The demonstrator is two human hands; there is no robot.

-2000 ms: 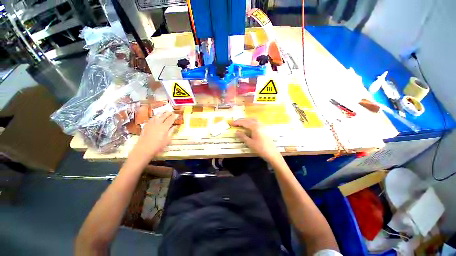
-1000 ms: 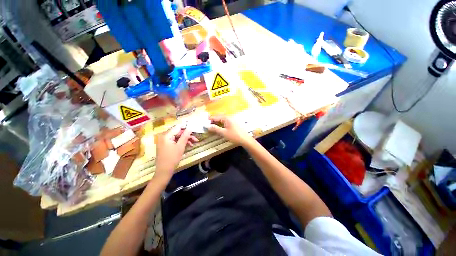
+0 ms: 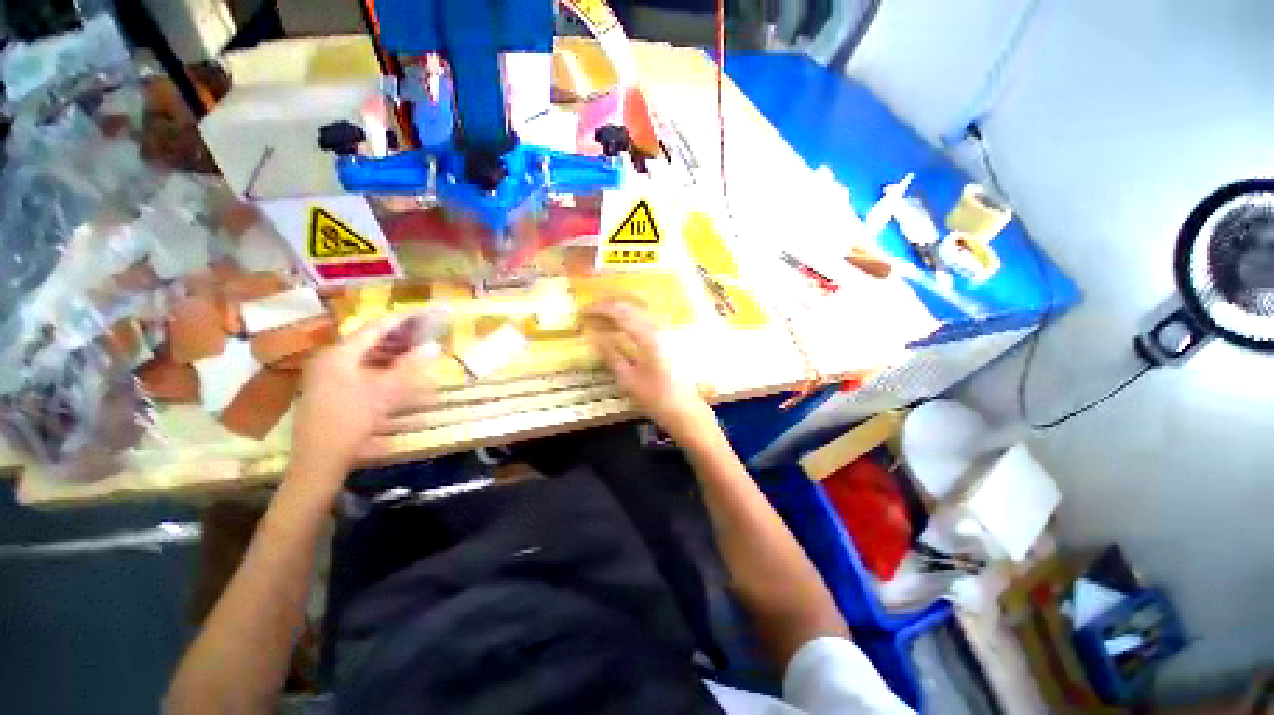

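Observation:
A small pale piece (image 3: 492, 349) lies between my hands near the table's front edge. Another pale piece (image 3: 555, 305) lies on the yellow bed under the blue press head (image 3: 482, 168). My right hand (image 3: 632, 360) is just right of that piece, fingers bent; whether they touch or grip it cannot be told. My left hand (image 3: 356, 384) is blurred at the left of the bed, fingers towards the press. A dark reddish patch shows at its fingertips; whether it is a held piece is unclear. Brown and pale leather pieces (image 3: 259, 398) lie loosely piled left of it.
Crumpled clear plastic (image 3: 70, 279) covers pieces at the left. Warning signs (image 3: 335, 240) hang either side of the head. A dark thin tool (image 3: 715, 291) and red-handled tool (image 3: 810, 274) lie right. Tape rolls (image 3: 978, 217), a blue bin (image 3: 834, 559) and a fan (image 3: 1236, 266) are farther right.
My hands were together at a pale piece a second ago; now they are apart, the left moved leftwards. Pale pieces now show uncovered between them. The camera view has also turned.

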